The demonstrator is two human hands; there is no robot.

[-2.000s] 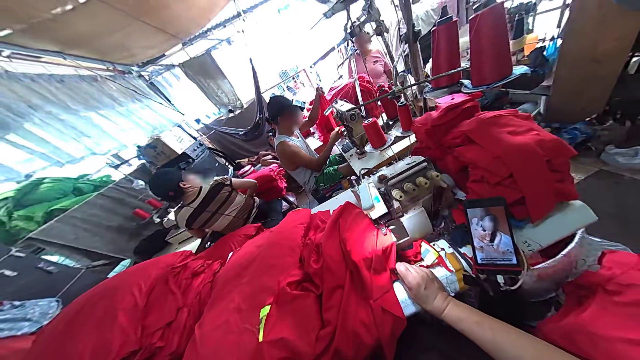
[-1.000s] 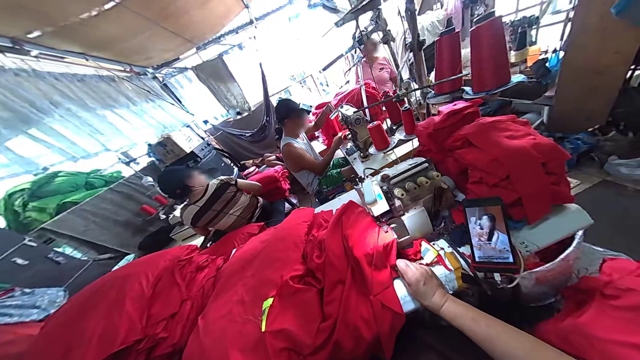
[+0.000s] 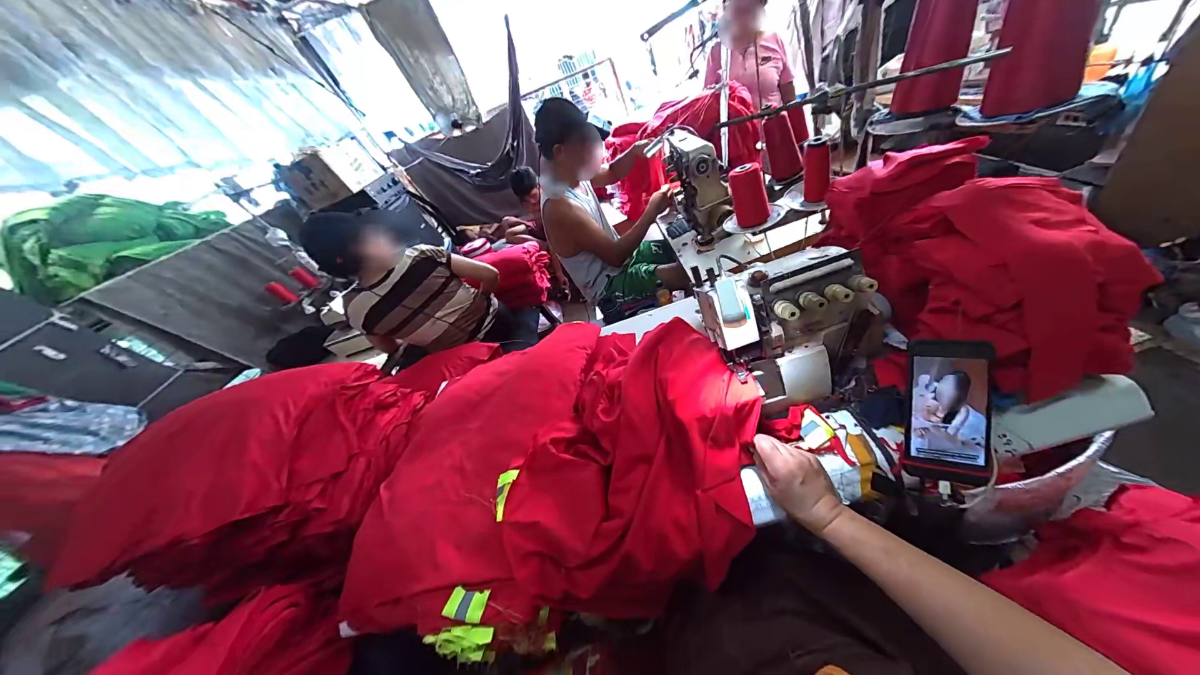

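My right hand [image 3: 799,480] pinches the right edge of a red fabric piece [image 3: 647,450] at the front of an overlock sewing machine [image 3: 797,314]. The cloth runs up to the machine's presser foot area and drapes leftward over a larger red heap. Yellow-green reflective strips [image 3: 465,605] show at the heap's lower edge. Beneath my fingers lies the machine's pale bed edge [image 3: 761,497], beside patterned scraps. My left hand is not visible; the bunched cloth may hide it. A smartphone [image 3: 949,410] with a lit screen stands upright to the right of the machine.
Red cloth piles lie behind the machine [image 3: 1031,262] and at lower right [image 3: 1106,572]. Large red thread cones [image 3: 1041,56] stand above. A person in a sleeveless top [image 3: 581,234] works at another machine [image 3: 698,178]; a person in a striped shirt [image 3: 422,300] sits at left.
The camera view has shifted slightly. My right hand stays at the cloth's edge beside the machine, and the phone screen's picture differs.
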